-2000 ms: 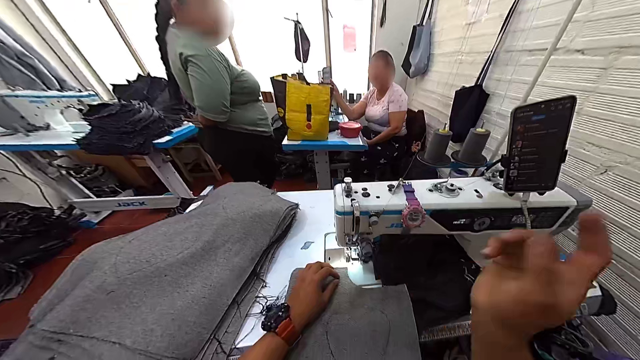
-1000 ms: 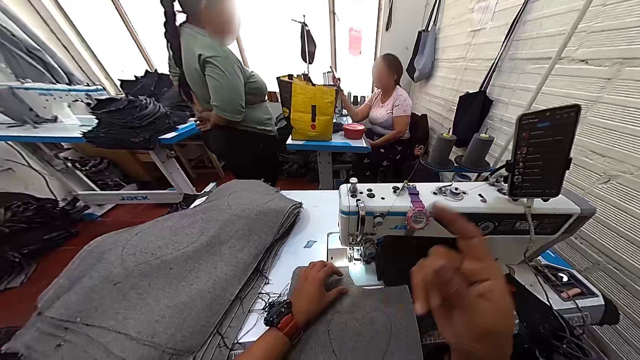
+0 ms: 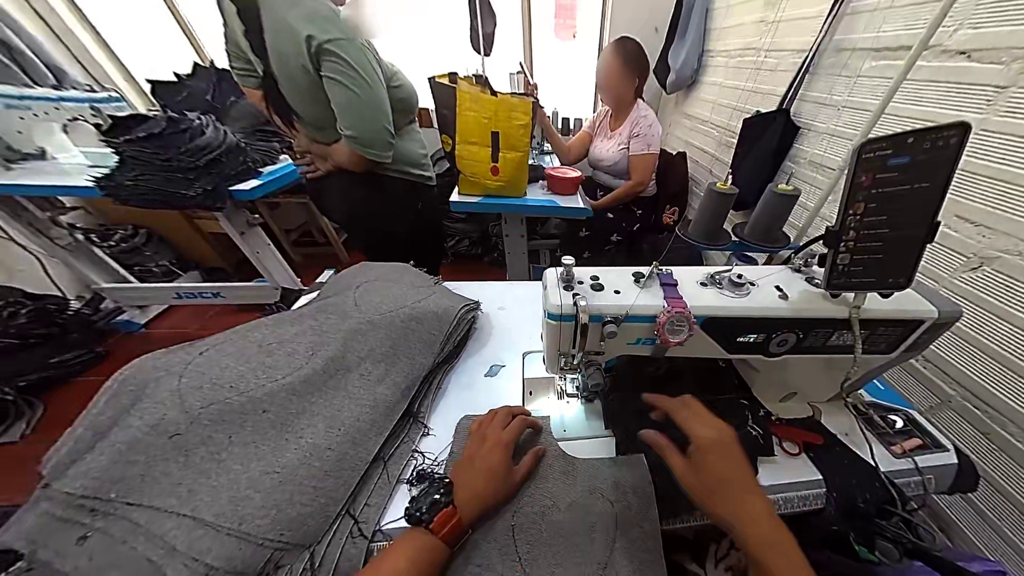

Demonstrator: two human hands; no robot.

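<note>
My left hand [image 3: 494, 460], with a black watch and a red band at the wrist, rests flat on a grey fabric piece [image 3: 580, 512] in front of the needle area of a white Jack sewing machine [image 3: 624, 300]. My right hand [image 3: 696, 448] hovers with fingers apart over dark fabric [image 3: 680, 400] beneath the machine's arm, holding nothing. The presser foot [image 3: 572, 386] stands lit just beyond the grey piece. A thick stack of grey fabric pieces [image 3: 264, 384] lies left of my left hand. A pink and purple wristwatch [image 3: 674, 324] hangs on the machine's front.
A phone [image 3: 896, 208] is mounted above the machine, near grey thread cones [image 3: 766, 214]. Red-handled scissors [image 3: 794, 437] lie at right. Behind, one person stands and another sits by a table [image 3: 520, 206] with a yellow bag [image 3: 494, 140] and red bowl [image 3: 563, 180]. Dark fabric piles [image 3: 168, 160] fill the left table.
My right hand has come down from its raised position near the machine's front to the dark fabric under its arm. My left hand has stayed on the grey piece.
</note>
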